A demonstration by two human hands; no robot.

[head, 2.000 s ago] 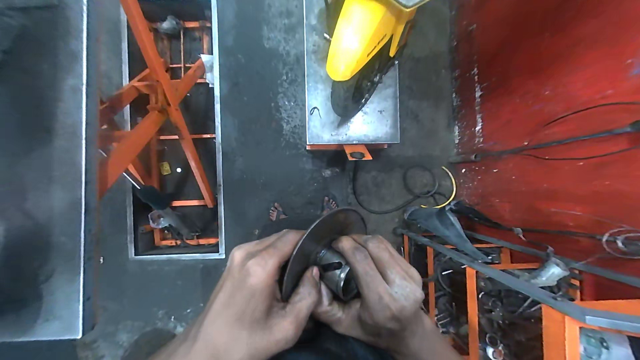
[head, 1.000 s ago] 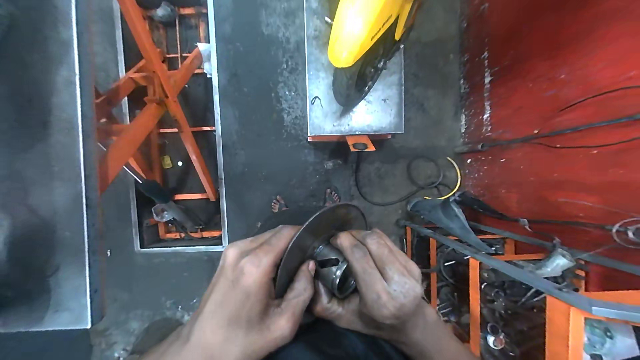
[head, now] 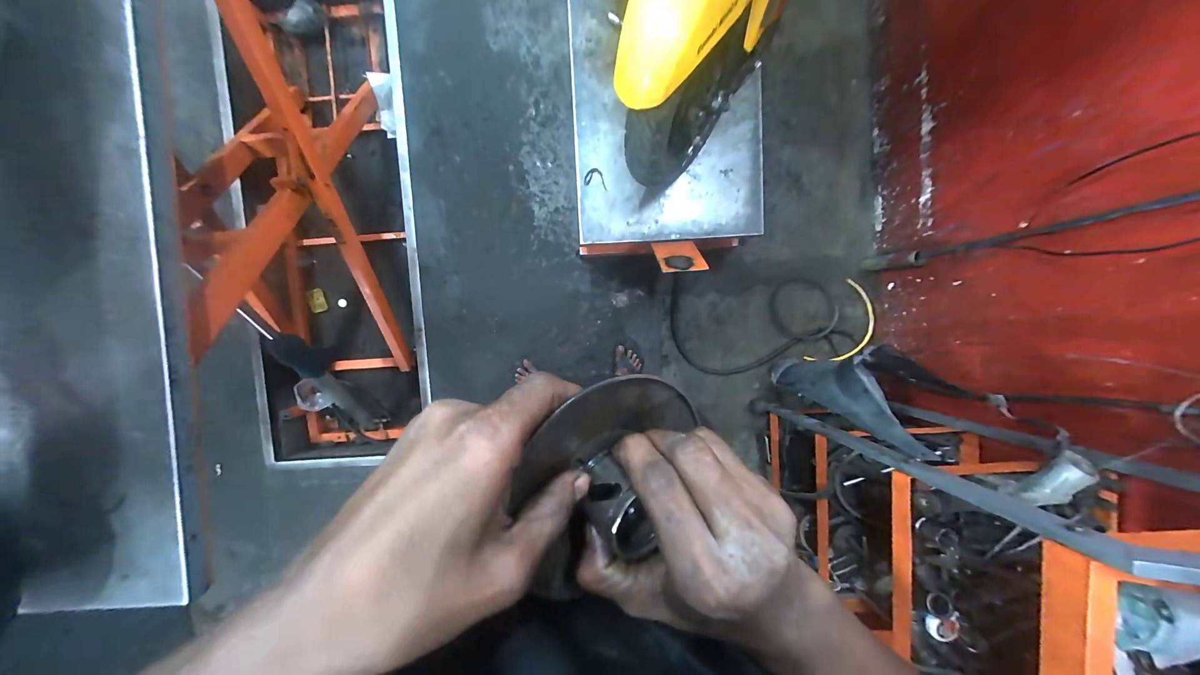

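Low in the middle of the head view is a dark round metal disc (head: 609,412) with a slotted metal hub or sleeve (head: 619,516) at its centre. My left hand (head: 478,497) grips the disc's left side, its thumb touching the hub by a slot. The fingers of my right hand (head: 703,525) are wrapped over the hub's right side, the thumb beneath it. The disc is tilted, and its lower part is partly hidden by my hands. The hub's open end shows between my right fingers and thumb.
A metal lift platform (head: 670,211) carries a yellow-fendered motorcycle wheel (head: 666,141) ahead. Orange scissor-lift arms (head: 309,178) stand in a floor frame at left, beside a metal tabletop (head: 84,375). At right are a black hose (head: 722,370), an orange rack (head: 902,553) of metal parts and a red wall (head: 1050,112).
Both hands keep their hold on the disc and hub. The disc face has turned a little more toward the camera.
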